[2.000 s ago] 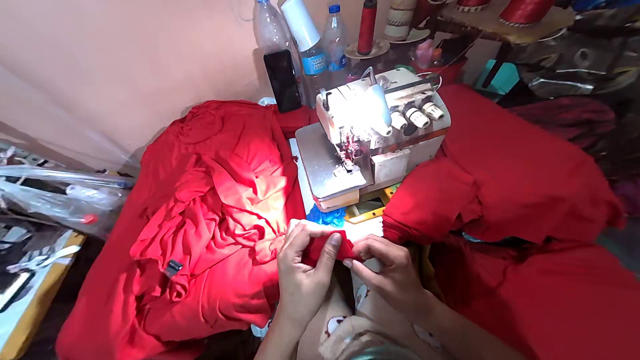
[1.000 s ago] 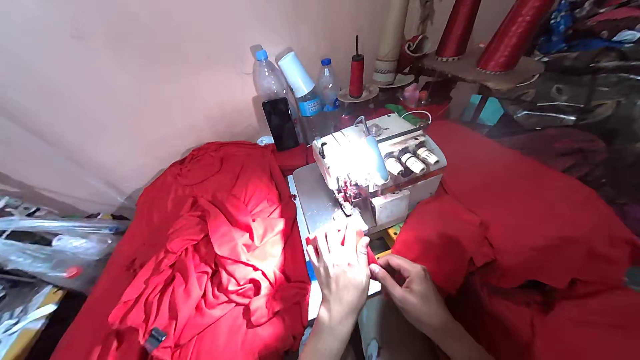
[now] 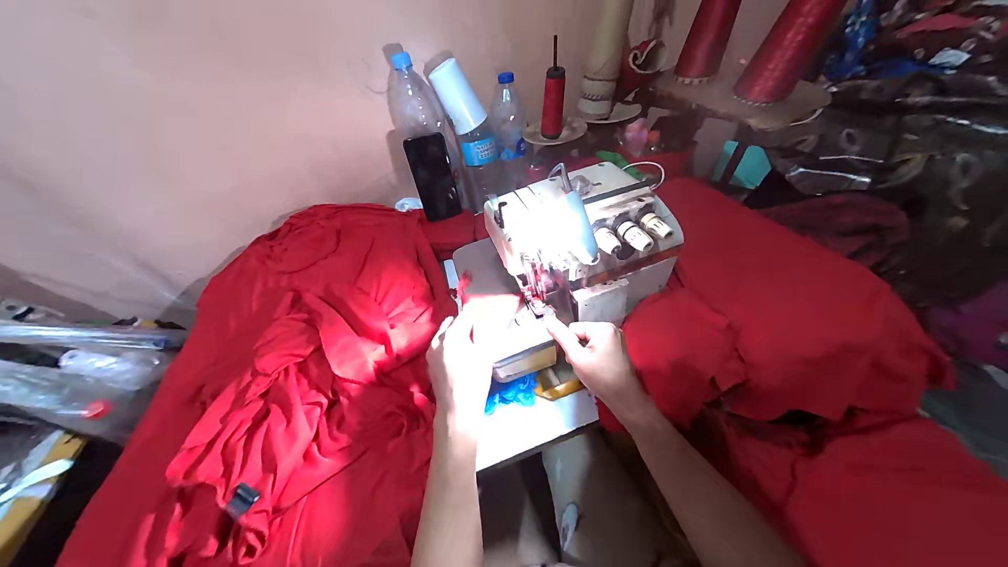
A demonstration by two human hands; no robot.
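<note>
A white overlock sewing machine (image 3: pixel 583 228) with a lit lamp stands in the middle. At the left edge of its metal bed is my left hand (image 3: pixel 459 354), beside a small piece of red fabric (image 3: pixel 465 287); glare hides whether its fingers hold it. My right hand (image 3: pixel 594 350) is at the front of the presser foot, thumb and forefinger close together; what lies between them is unclear. A large heap of red fabric (image 3: pixel 315 354) spreads left of the machine, and more red fabric (image 3: pixel 787 315) lies to the right.
Behind the machine stand plastic bottles (image 3: pixel 508 110), a phone (image 3: pixel 433 176) leaning on one, and a red thread spool (image 3: pixel 554 102). Large red thread cones (image 3: pixel 787 51) stand at the back right. Blue scraps (image 3: pixel 512 392) lie under the bed's front edge. A dark clip (image 3: pixel 242 499) rests on the left heap.
Two seconds ago both hands held a red piece in front of the machine. They moved up to the bed, and since one second ago they have spread apart, left hand to its left edge.
</note>
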